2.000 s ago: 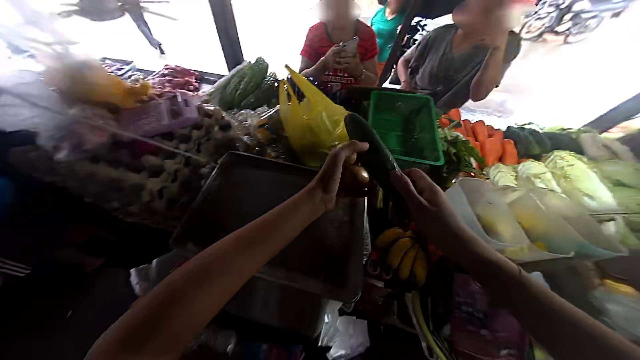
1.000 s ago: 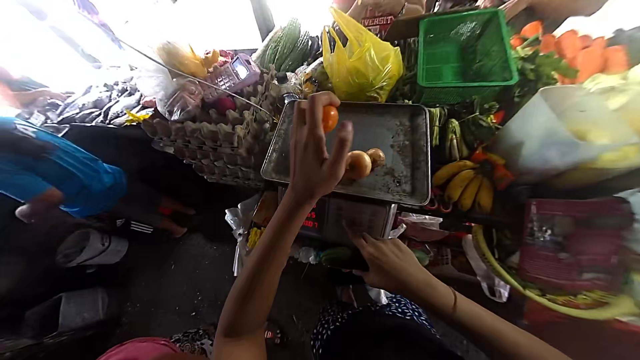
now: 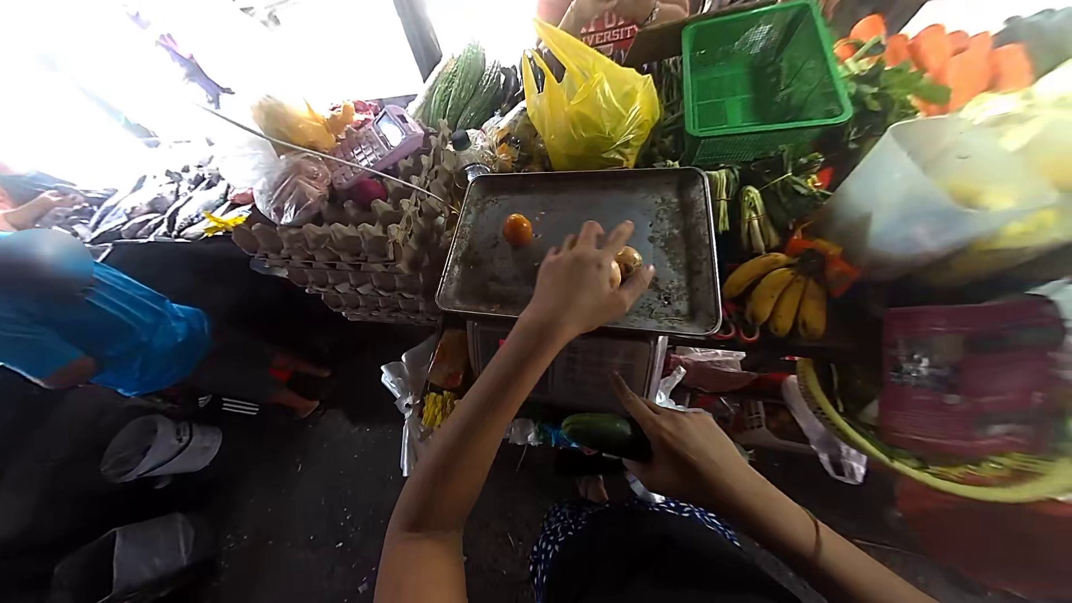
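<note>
A worn metal tray [image 3: 586, 197] lies on a weighing scale [image 3: 578, 368]. A tomato [image 3: 517, 230] rests at its left. My left hand [image 3: 582, 280] is over the tray, fingers spread around small round onions [image 3: 628, 261]; whether it grips one cannot be told. My right hand [image 3: 678, 440], below the scale, holds a dark green cucumber [image 3: 599, 431] in its palm, its index finger stretched toward the scale's panel.
Behind the tray stand a yellow plastic bag [image 3: 590, 109] and a green plastic basket [image 3: 766, 134]. Stacked egg trays [image 3: 360, 276] are left, bananas [image 3: 783, 293] right. A person in blue [image 3: 126, 327] is at far left; another stands behind the bag.
The tomato, in my left hand one second ago, now lies on the tray, and that hand has moved right to the onions. Two seconds ago both hands were at the cucumber; the view has since tilted down.
</note>
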